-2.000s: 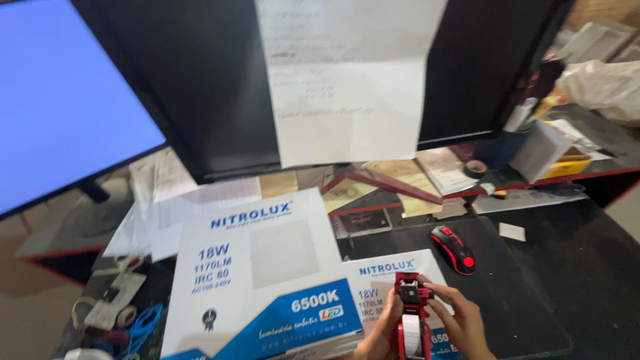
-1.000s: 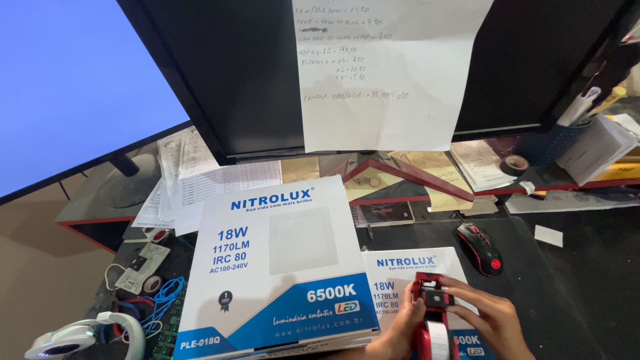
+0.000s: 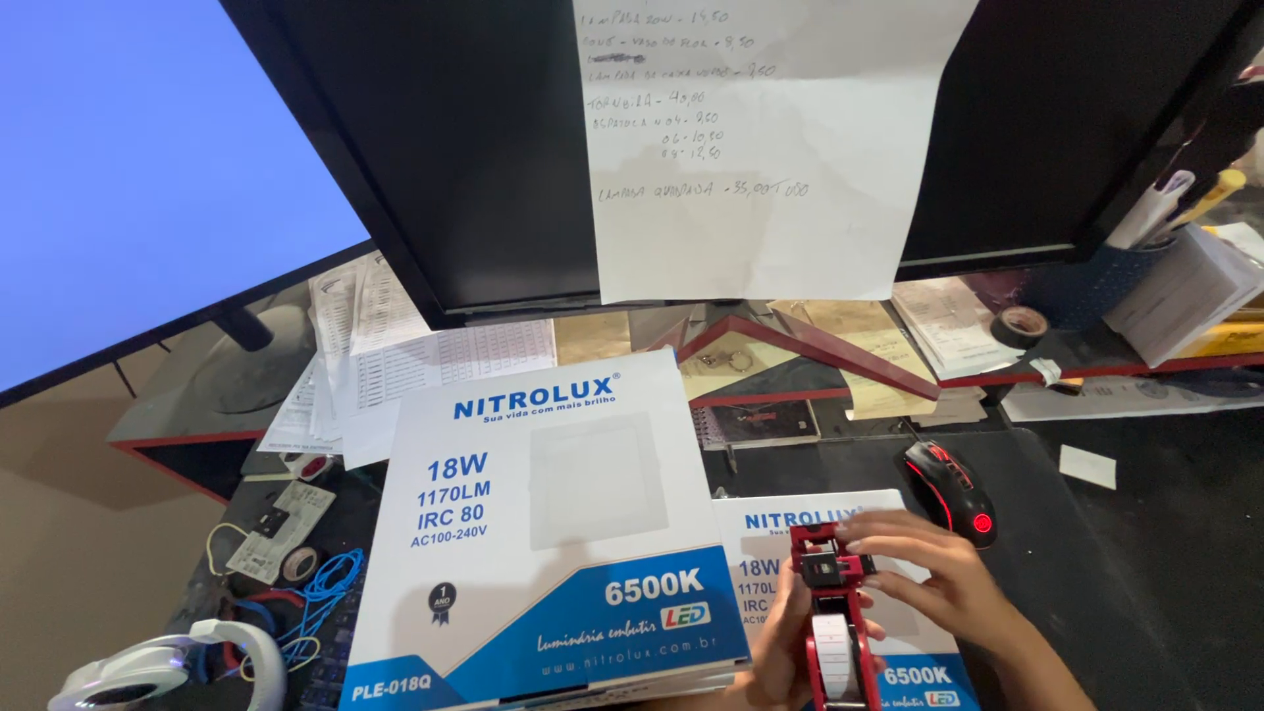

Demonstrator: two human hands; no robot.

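Note:
A red and black price labeling gun [image 3: 829, 612], with a roll of white labels inside, is held low in the view. My left hand [image 3: 780, 642] grips its body from the left. At its front end, the fingers of my right hand [image 3: 923, 573] touch the right side near the black part. Beneath the hands lies a smaller-looking Nitrolux LED panel light box [image 3: 913, 647], partly hidden. A larger Nitrolux box [image 3: 533, 533], white and blue, lies to the left of the hands, on top of other boxes or layers at its lower edge.
A black and red computer mouse [image 3: 948, 494] lies right of the boxes. Behind stands a monitor [image 3: 494, 148] with a handwritten sheet [image 3: 750, 237] hanging over it. White headphones [image 3: 178, 667], blue cable [image 3: 321, 602] and a tape roll [image 3: 301, 564] are at left. A pen holder [image 3: 1111, 281] stands at right.
The view has shifted somewhat. My right hand's fingers have moved at the front end of the labeling gun, while my left hand keeps hold of it.

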